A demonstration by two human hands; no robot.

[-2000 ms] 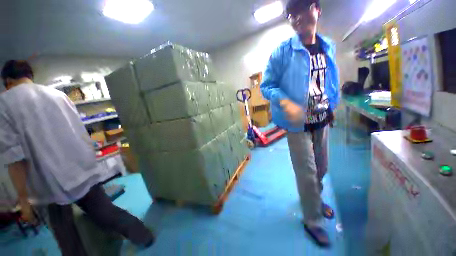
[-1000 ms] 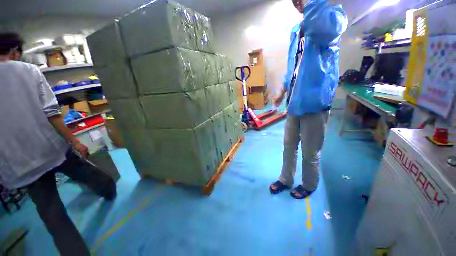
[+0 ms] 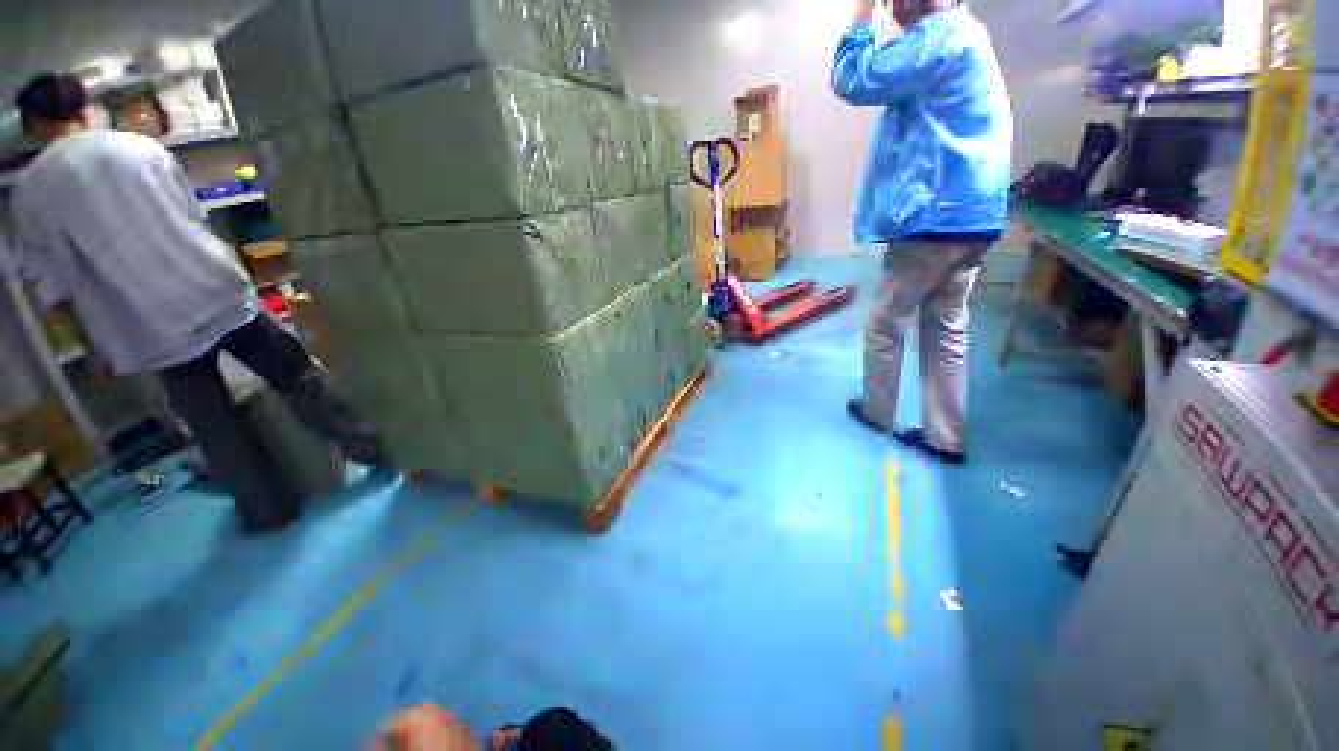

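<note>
A tall stack of green wrapped parcels [image 3: 485,279] stands on a wooden pallet [image 3: 646,452] left of centre. A blurred, skin-coloured shape, seemingly my left hand [image 3: 426,729], is cut off by the bottom edge, on the near side of the pallet. What it holds, if anything, cannot be seen. A dark rounded thing [image 3: 561,731] shows just right of it, also cut off. My right hand is not in view.
A person in a blue jacket [image 3: 940,132] stands beyond; another in a pale shirt [image 3: 132,250] is at left. A red pallet jack [image 3: 786,311], green-topped table [image 3: 1109,267], white SAWPACK machine [image 3: 1204,572] and dark stool [image 3: 37,514] also show.
The view has tilted down. The blue-jacketed person is farther away with their back turned. The pale-shirted person has moved farther off. The skin-coloured shape and dark thing have appeared at the bottom.
</note>
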